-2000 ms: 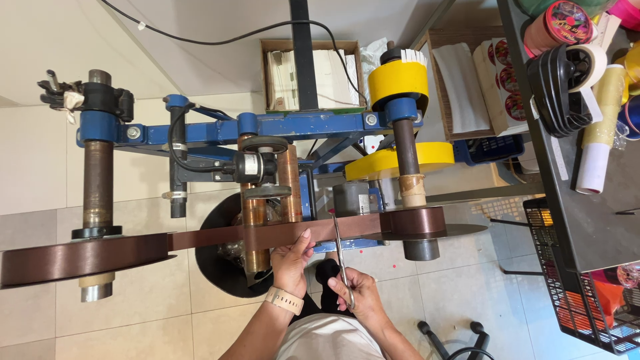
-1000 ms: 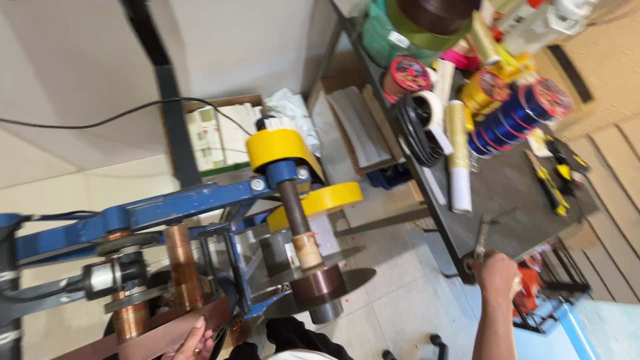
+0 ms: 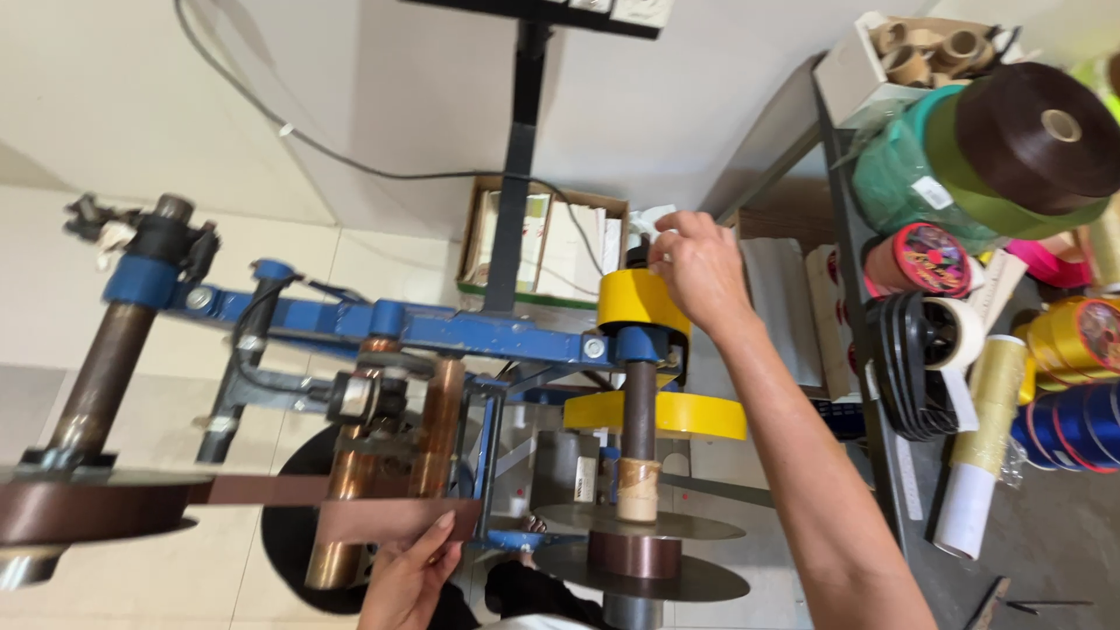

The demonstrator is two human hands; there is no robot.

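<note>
My left hand pinches the free end of a brown ribbon between thumb and fingers, at the lower middle. The ribbon runs left over copper-coloured rollers to a large brown ribbon roll. My right hand reaches to the black knob behind the yellow pulley guard; whether its fingers grip the knob is hidden. On the right shaft, a smaller brown ribbon roll sits between two dark discs, apart from the held end. Scissors lie on the dark table at the lower right.
The blue machine frame crosses the middle. A dark shelf table at the right bears ribbon spools, tape and a white box of cardboard cores. A carton of papers stands behind the frame. A black cable hangs across the wall.
My right hand has put the scissors on the table and moved to the yellow guard. The ribbon, joined to the right roll two seconds ago, is now cut from it.
</note>
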